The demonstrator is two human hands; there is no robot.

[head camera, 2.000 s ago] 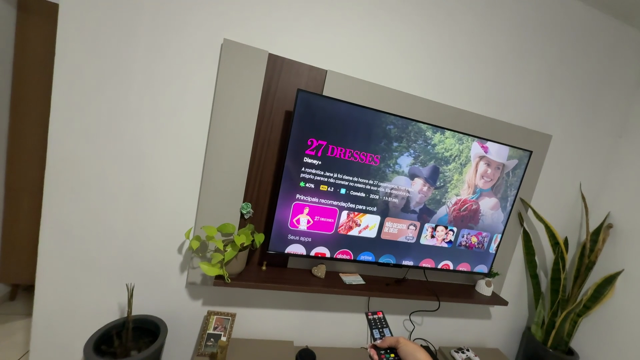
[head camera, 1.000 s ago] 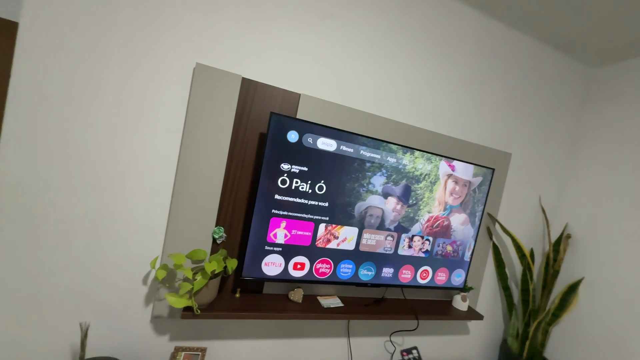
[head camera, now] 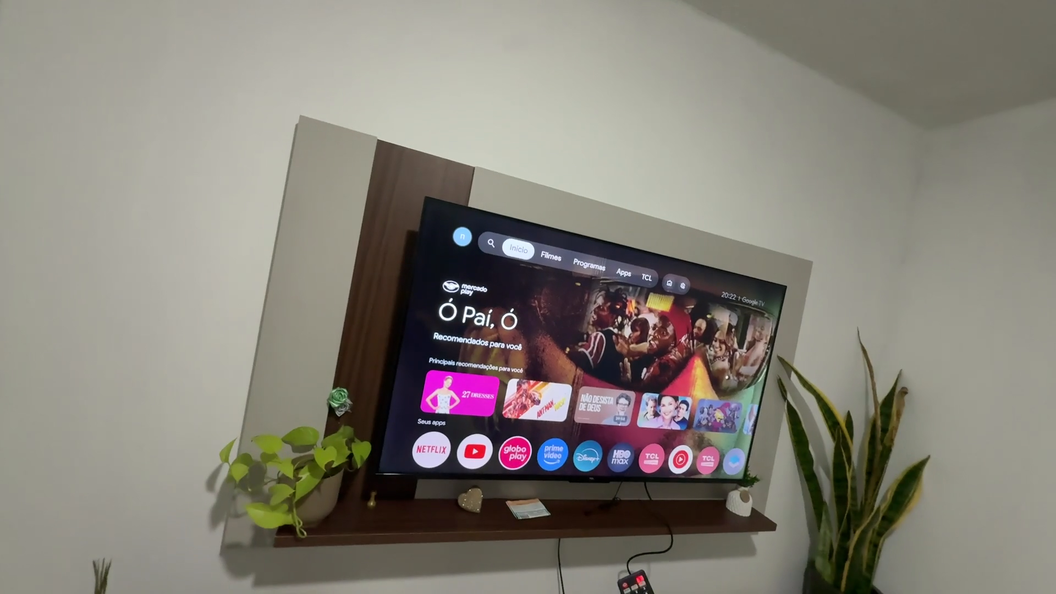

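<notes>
Neither of my hands shows in the head view. At the bottom edge, the top end of a black remote control [head camera: 635,582] pokes into the picture; whatever holds it is out of frame. Above it, a large flat-screen television [head camera: 577,355] hangs on a grey and dark-brown wall panel [head camera: 330,247]. Its lit screen shows a streaming home menu with a top bar, a row of picture tiles and a row of round app icons.
A brown shelf [head camera: 429,528] below the television bears a potted trailing plant [head camera: 318,495], a heart-shaped ornament [head camera: 470,500], a card [head camera: 528,508] and a small white pot [head camera: 739,502]. Black cables [head camera: 670,536] hang down. A tall snake plant [head camera: 854,470] stands at right.
The view has tilted up, and the hand on the remote has left the frame. The screen's highlight moved from a picture tile to the top bar, and the background picture changed.
</notes>
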